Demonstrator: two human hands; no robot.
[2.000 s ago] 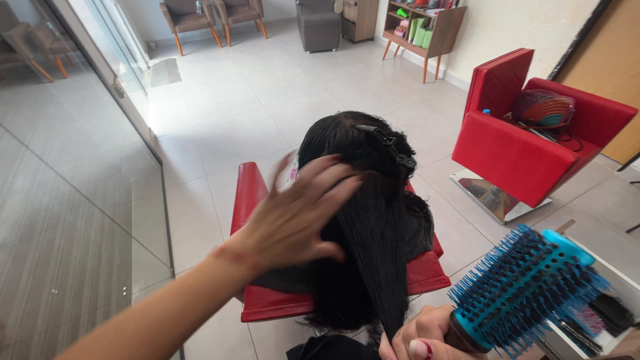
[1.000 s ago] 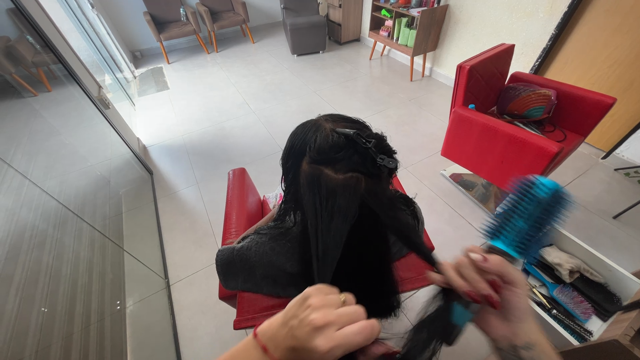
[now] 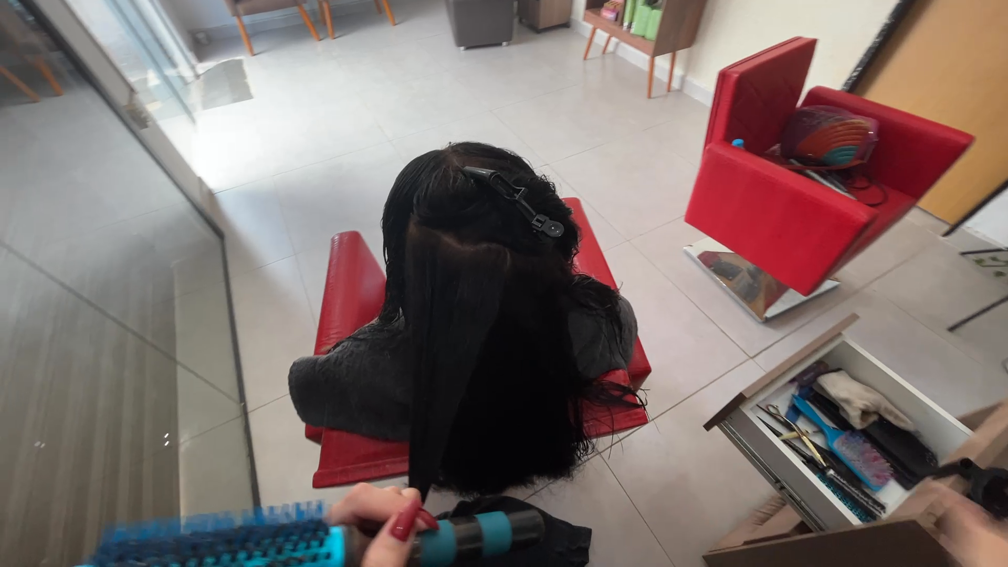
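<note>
My left hand (image 3: 386, 524) is at the bottom, closed around the handle of a blue round hairbrush (image 3: 220, 543), whose bristles point left. A straight strand of long black hair (image 3: 504, 378) runs down to its fingers. My right hand (image 3: 961, 520) is blurred at the lower right edge, against a black object (image 3: 988, 484) that I cannot identify; its grip is unclear. The hair belongs to a seated person seen from behind, with a black sectioning clip (image 3: 516, 201) on the crown and a dark towel (image 3: 354, 386) around the shoulders.
The person sits in a red salon chair (image 3: 346, 291). An open drawer (image 3: 890, 370) at the lower right holds scissors (image 3: 803, 437), a blue paddle brush (image 3: 843, 445) and combs. Another red chair (image 3: 780, 213) stands at the right, a glass partition (image 3: 102, 315) at the left.
The round brush has passed from my right hand to my left. My right hand has moved away from the hair to the right edge. The pulled-out strand now hangs down toward my left hand.
</note>
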